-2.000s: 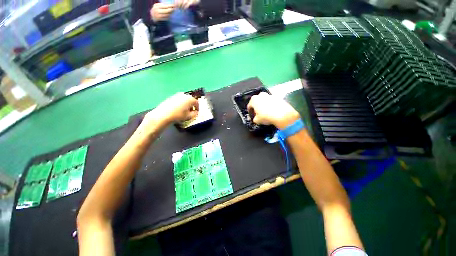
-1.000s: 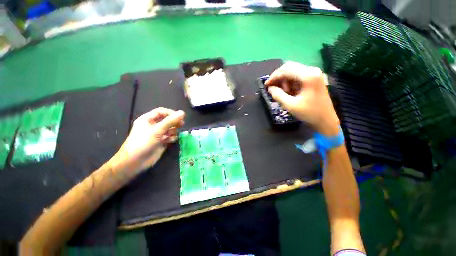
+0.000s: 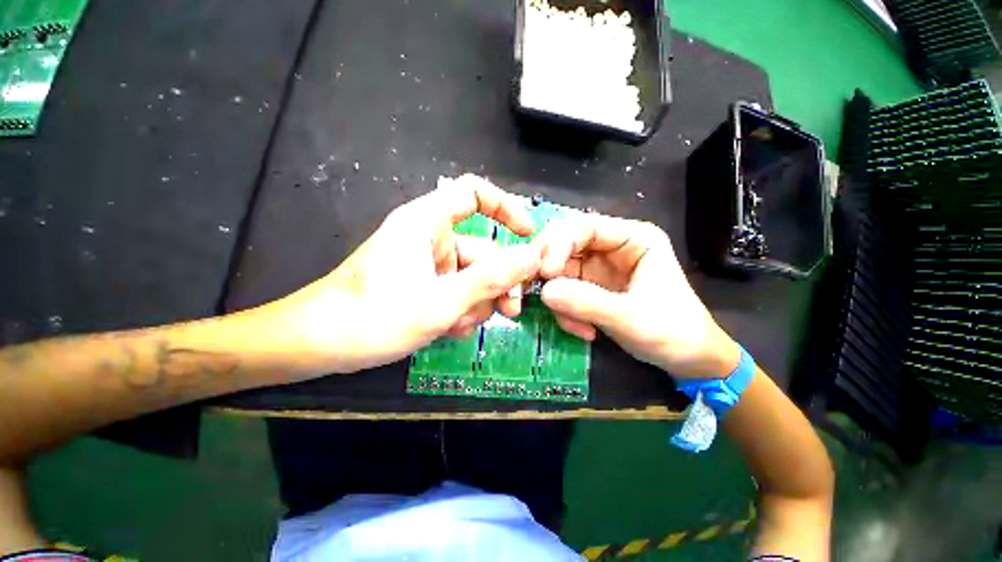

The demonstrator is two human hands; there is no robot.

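Note:
A green PCB panel lies flat on the black mat in front of me, partly hidden under my hands. My left hand and my right hand meet over the panel's upper half, fingertips nearly touching. A small dark and light bit shows between the fingertips, too small to identify, and I cannot tell which hand grips it. A blue wrist strap is on my right wrist. A black bin holds a heap of white parts. A second black bin holds dark parts.
Another green panel lies at the far left. A black rack with many upright green boards stands at the right. The mat's wood edge runs in front of my body. A green surface lies beyond the mat.
My right hand has left the dark-parts bin and come to my left hand over the panel. The view has tilted down; the bins appear higher and further right.

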